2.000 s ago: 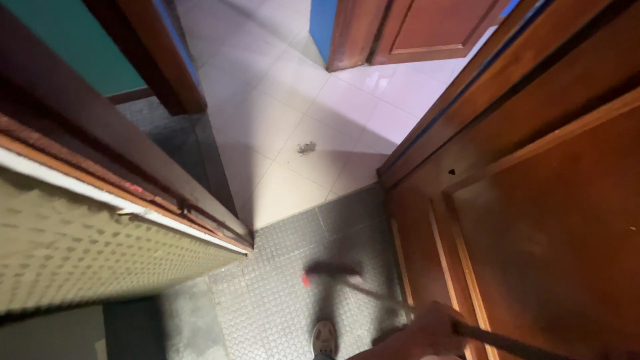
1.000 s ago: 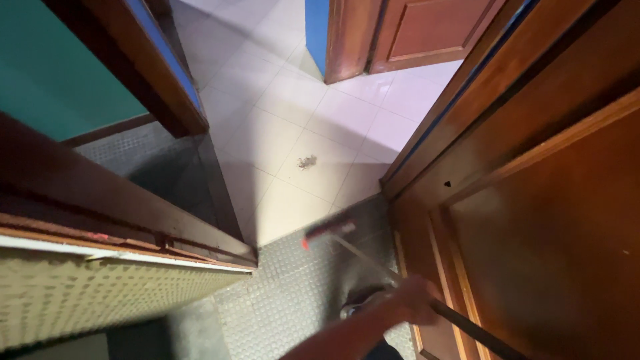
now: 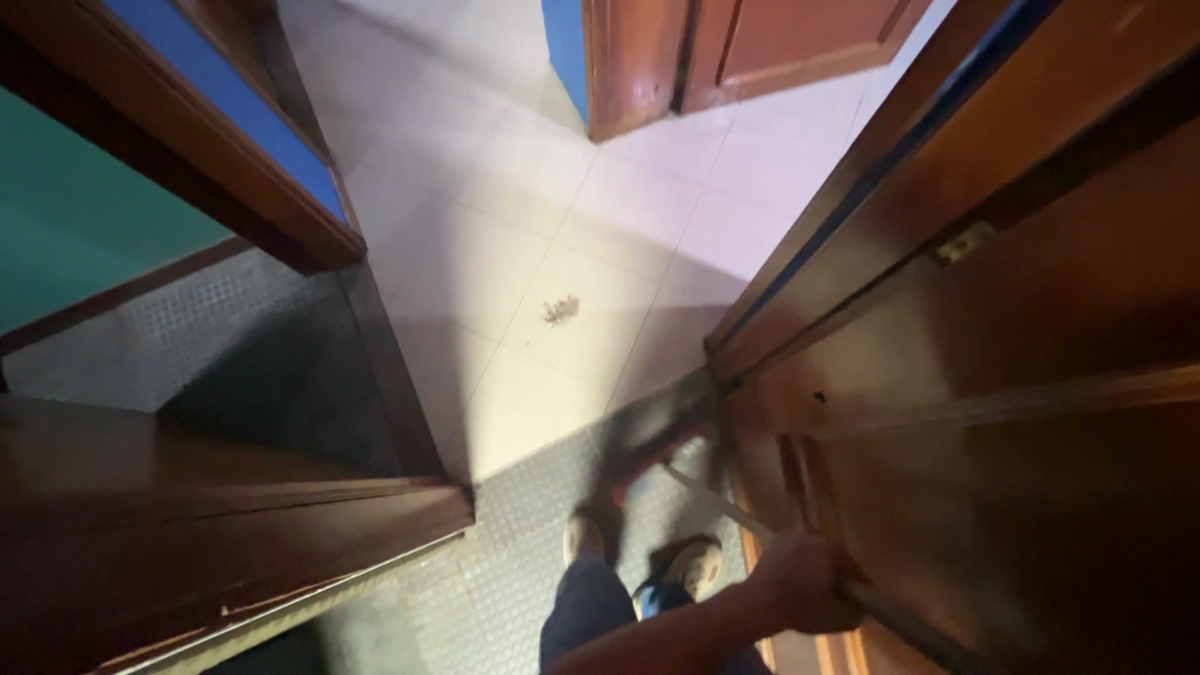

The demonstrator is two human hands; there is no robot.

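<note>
My left hand (image 3: 806, 579) is closed around the long handle of a broom (image 3: 717, 506). The broom's dark head, red at one end, is blurred over the grey textured floor (image 3: 506, 572), just in front of my shoes (image 3: 696, 565). The handle runs from the head past my hand and out at the lower right. My right hand is not in view. A small pile of dark debris (image 3: 561, 310) lies on the pale tiled floor (image 3: 525, 394), beyond the broom head and apart from it.
A brown wooden door (image 3: 1031, 525) stands close on the right. Wooden frame edges (image 3: 375, 506) border the left side, beside a dark floor area (image 3: 281, 384). Another wooden door (image 3: 797, 47) stands beyond the pale tiles.
Both of my shoes now show near the broom head. The broom head was at the edge of the pale tiles and is now nearer my feet. The debris pile has stayed on its tile.
</note>
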